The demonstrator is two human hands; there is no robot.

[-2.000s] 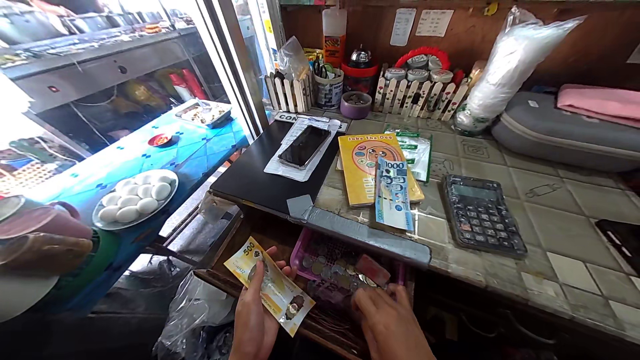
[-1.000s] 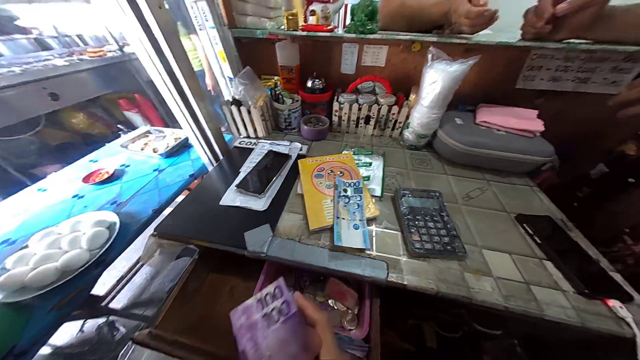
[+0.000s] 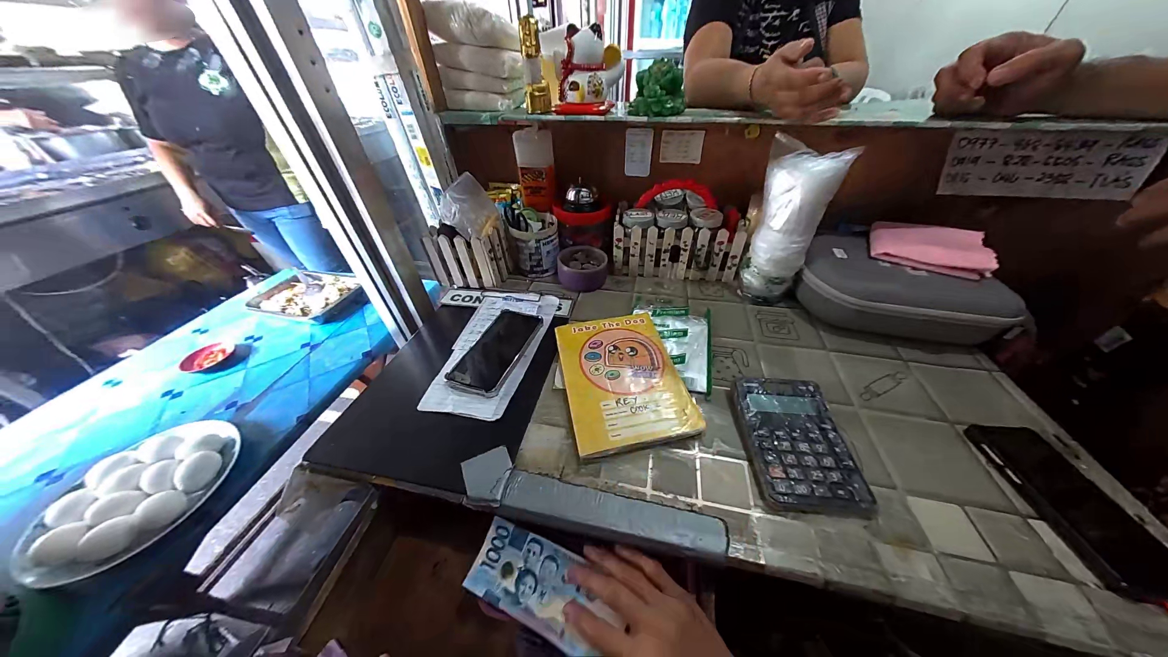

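My right hand [image 3: 643, 602] is at the bottom centre, its fingers laid across a blue 1000 banknote [image 3: 525, 570] over the open wooden drawer [image 3: 401, 566]; its thumb is hidden. My left hand is out of view. Beyond the counter edge lie a yellow notebook [image 3: 630, 420] with a cartoon cover, a green-and-white packet [image 3: 693, 351] partly under it, and a black calculator [image 3: 803, 447] to the right. A smartphone [image 3: 493, 351] rests on papers on the black board [image 3: 392, 420]. The banknote and hand mostly hide the drawer's contents.
Behind stand a purple bowl [image 3: 582, 269], picket-fence holders [image 3: 675, 251], a plastic bag roll [image 3: 794, 214] and a grey case [image 3: 912, 287]. Another phone [image 3: 1068, 502] lies right. Eggs on a plate [image 3: 233, 447] are left. People's hands [image 3: 798, 82] rest above the shelf; another person [image 3: 214, 119] stands left.
The blue banknote has left the notebook and is now at my right hand over the drawer. The yellow and purple banknotes held earlier are no longer plainly seen. The view has tilted up.
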